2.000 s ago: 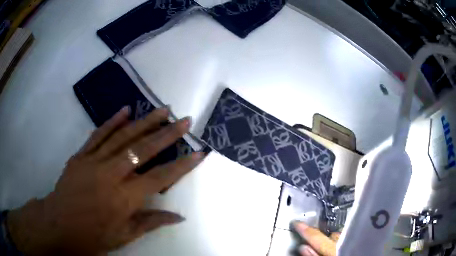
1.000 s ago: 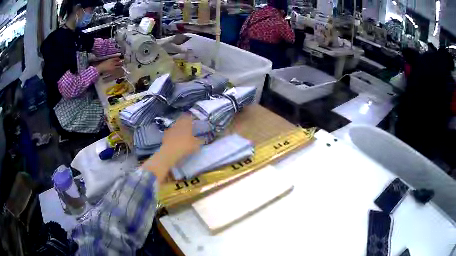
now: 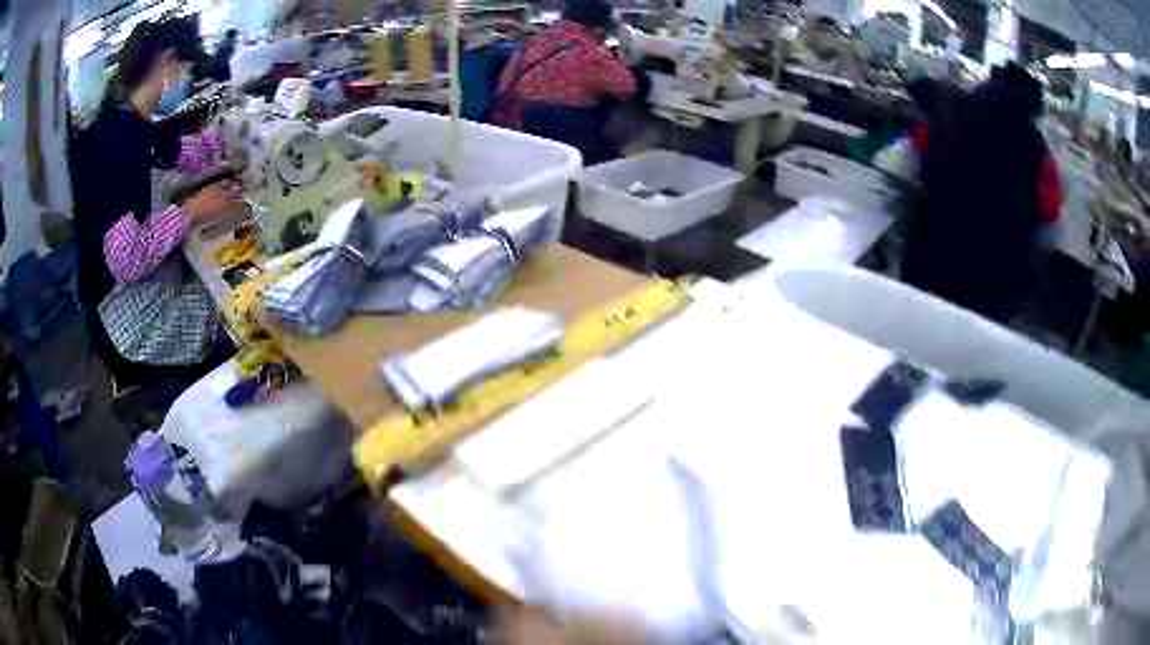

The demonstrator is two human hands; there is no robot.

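A blurred pale bundle with a grey-blue edge [image 3: 618,548] is over the white table near the bottom. My left hand [image 3: 568,626] is a blurred patch of skin at the bottom edge, mostly cut off, at the near end of this bundle; its fingers cannot be made out. My right hand is out of the picture. Dark printed denim pieces [image 3: 871,476] lie in a chain on the white table at the right. Several tied grey-blue bundles [image 3: 473,262] lie on the brown board at the left, with a pale folded stack [image 3: 473,357] in front of them.
Yellow tape [image 3: 580,347] edges the brown board. A pale flat bar [image 3: 555,435] lies beside it. A bottle with a purple cap [image 3: 151,464] stands lower left. A person [image 3: 133,227] sits at a machine at the left. White bins [image 3: 662,195] and other people are behind.
My left hand has moved from the bundles on the board to the bottom edge. The front bundle is gone from the board; a blurred bundle is now over the white table. The view has shifted.
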